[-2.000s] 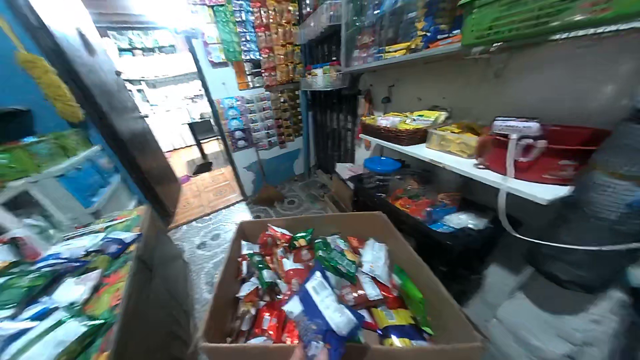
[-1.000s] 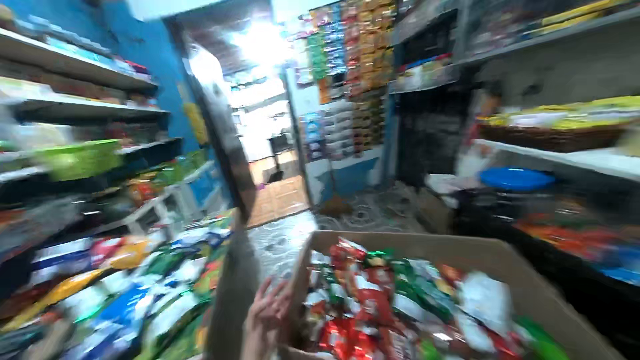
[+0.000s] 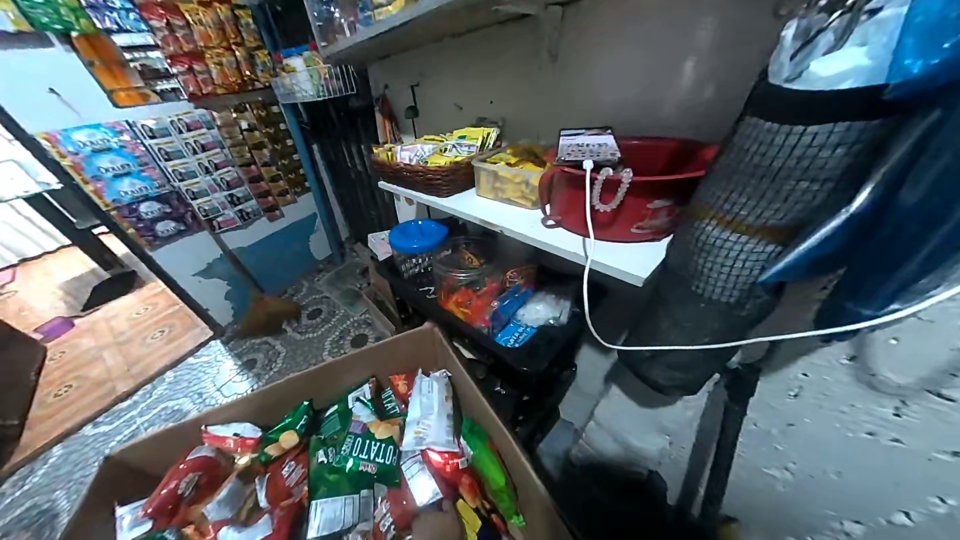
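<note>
An open cardboard box (image 3: 442, 352) holds snack packets at the bottom of the view. Inside lie a green potato snack packet (image 3: 367, 450), red packets (image 3: 187, 480), a silvery white packet (image 3: 430, 412) and a bright green packet (image 3: 491, 469) along the right wall. A small skin-toned patch, perhaps part of my right hand (image 3: 439, 523), shows among the packets at the bottom edge; whether it grips anything is hidden. My left hand is out of view.
To the right, a white shelf (image 3: 495, 217) bears a wicker basket (image 3: 431, 178), a plastic tub (image 3: 506, 184), and a red basin (image 3: 637, 195) with a phone (image 3: 587, 146) on a white cable (image 3: 675, 346). Below stands a black crate (image 3: 525, 360). A broom (image 3: 270, 311) leans by the doorway.
The view has swung right. A hand seen open beside the box's left side one second ago has left view there. The blue packet held over the box two seconds ago is no longer visible.
</note>
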